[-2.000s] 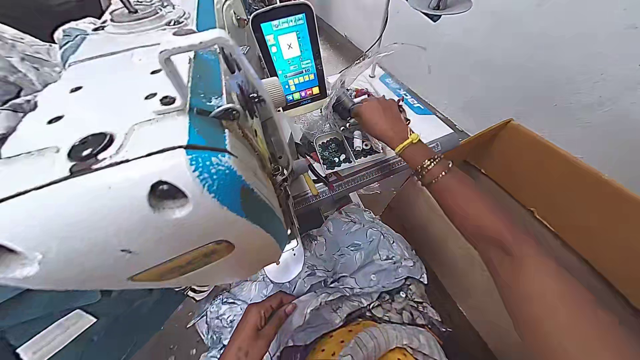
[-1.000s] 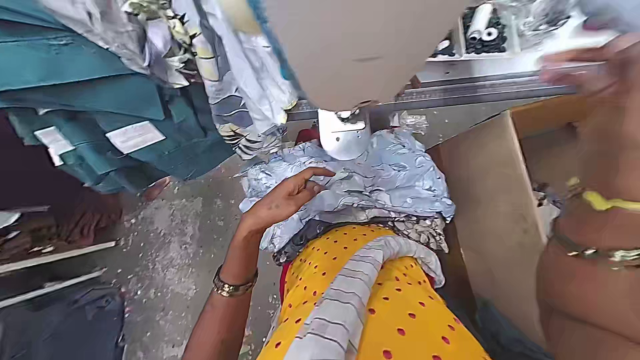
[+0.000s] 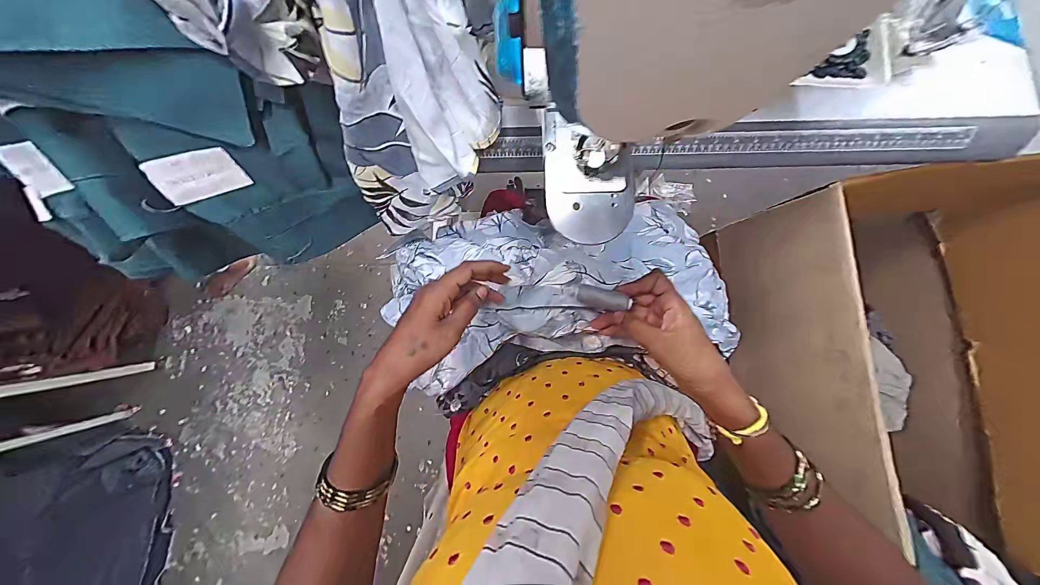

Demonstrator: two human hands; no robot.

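Observation:
Light blue printed fabric (image 3: 691, 264) lies bunched across my lap, below the metal work arm (image 3: 589, 207) of a sewing machine (image 3: 715, 57). My right hand (image 3: 662, 321) holds a small grey thread spool (image 3: 603, 297) by its right end between thumb and fingers, just above the fabric. To the left of the spool is my left hand (image 3: 447, 313), its fingers apart and slightly curled over the fabric. Whether a thread runs between the two hands cannot be made out.
A cardboard box (image 3: 788, 341) stands open at the right with some cloth inside. Teal garments (image 3: 292, 187) with white tags and a patterned white cloth (image 3: 414, 89) hang at the left. The machine table's edge, with a measuring scale (image 3: 804, 140), runs across the top.
My right hand has come from the small parts on the machine table to over my lap, now with the grey spool. My left hand stays at the fabric. The view has tilted down.

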